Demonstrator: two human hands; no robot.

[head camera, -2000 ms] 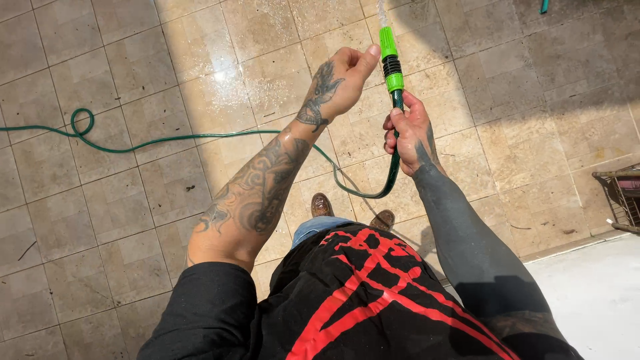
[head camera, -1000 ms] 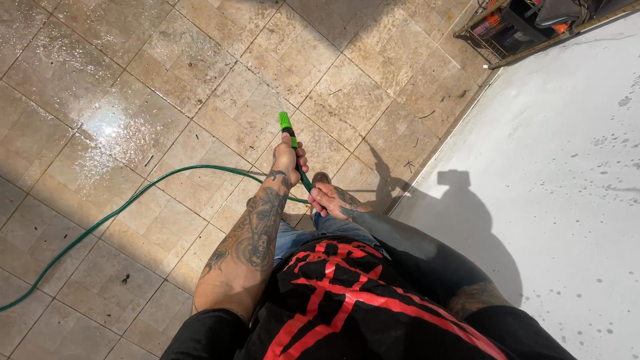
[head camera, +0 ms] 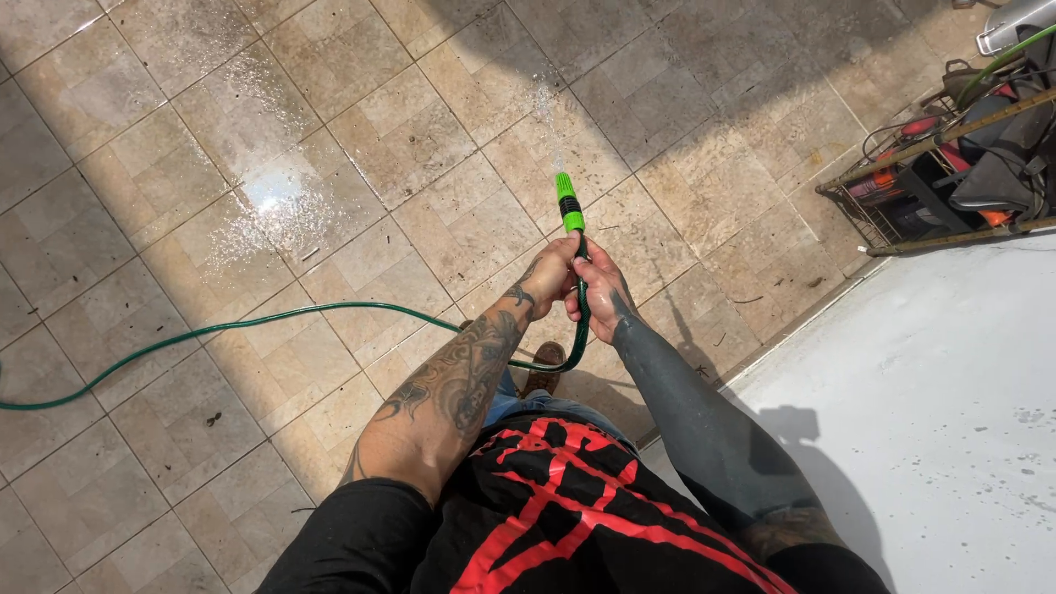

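Note:
A bright green and black hose nozzle (head camera: 568, 202) points away from me, with a thin spray of water leaving its tip. Just below it, my left hand (head camera: 551, 278) grips the dark green garden hose (head camera: 582, 318) from the left side. My right hand (head camera: 602, 289) is closed around the same hose from the right, touching or nearly touching my left. From my hands the hose curves down past my shoe, passes behind my left forearm and runs off to the left across the tiles.
Stone-look floor tiles (head camera: 355, 194) carry water that glints at the upper left. A metal wire rack (head camera: 949, 136) holding tools and cables stands at the upper right, near a grey metal object (head camera: 1019, 25). A white wall or surface (head camera: 924, 371) fills the lower right.
My left hand was on the nozzle one second ago and now holds the hose below it. My right hand has come up the hose beside it. The view has shifted.

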